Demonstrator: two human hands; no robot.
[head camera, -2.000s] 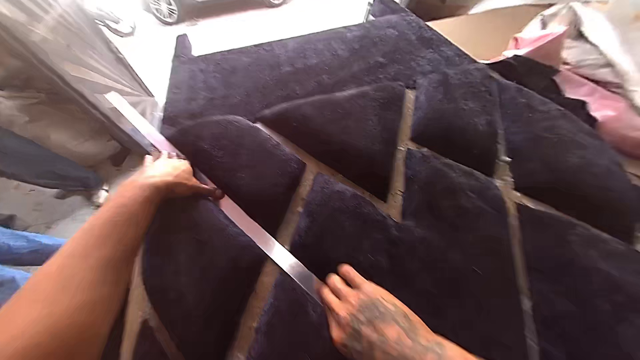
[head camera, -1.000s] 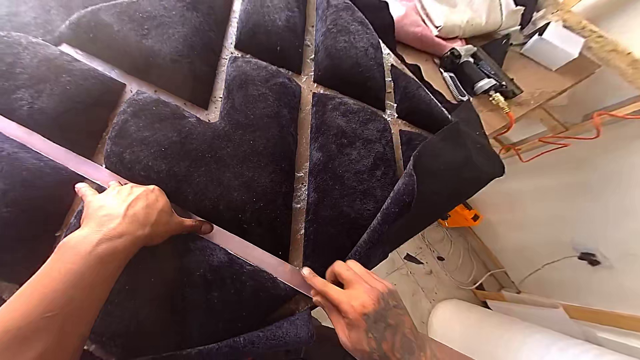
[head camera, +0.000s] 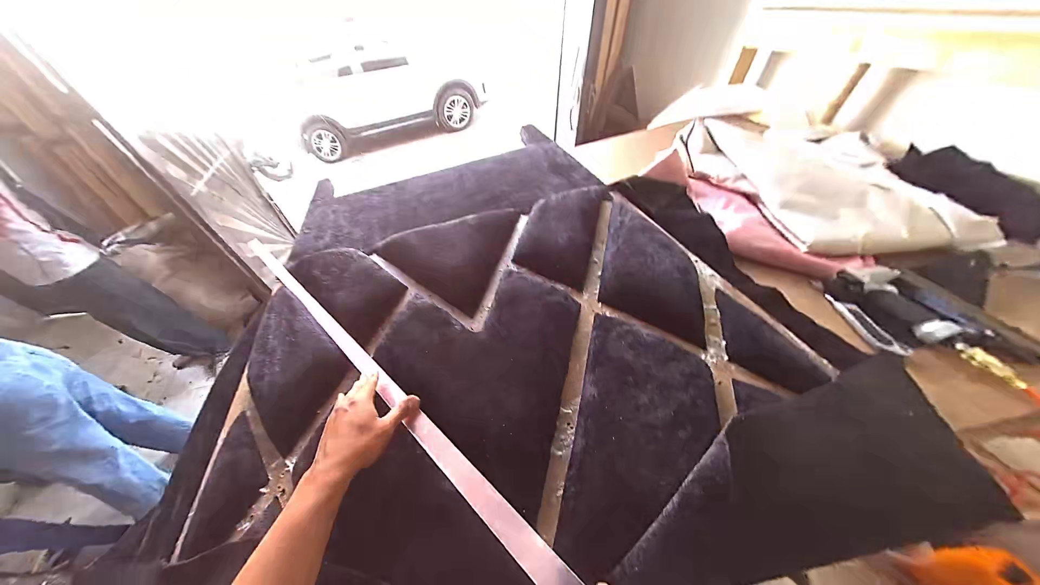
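Note:
My left hand (head camera: 357, 426) grips a long, flat metal straightedge (head camera: 463, 471) near its middle, fingers on one edge and thumb on the other. The straightedge runs diagonally from the upper left to the bottom edge of the view. It lies across a large panel padded in dark plush fabric (head camera: 479, 382), whose raised sections are parted by narrow bare grooves (head camera: 569, 422). A loose flap of dark fabric (head camera: 853, 471) is folded over at the panel's right corner. My right hand is out of view, and the near end of the straightedge is cut off.
To the right, a work surface (head camera: 951, 390) holds a black air tool (head camera: 886, 309) with a brass hose fitting and piled white and pink material (head camera: 845, 195). An orange tool (head camera: 967, 566) lies lower right. Two people's legs (head camera: 81, 431) are at left. Outside stands a white car (head camera: 390, 93).
The view has swung back up and left, towards the doorway. My right hand, on the straightedge in both earlier frames, is no longer visible. My left hand remains on the straightedge.

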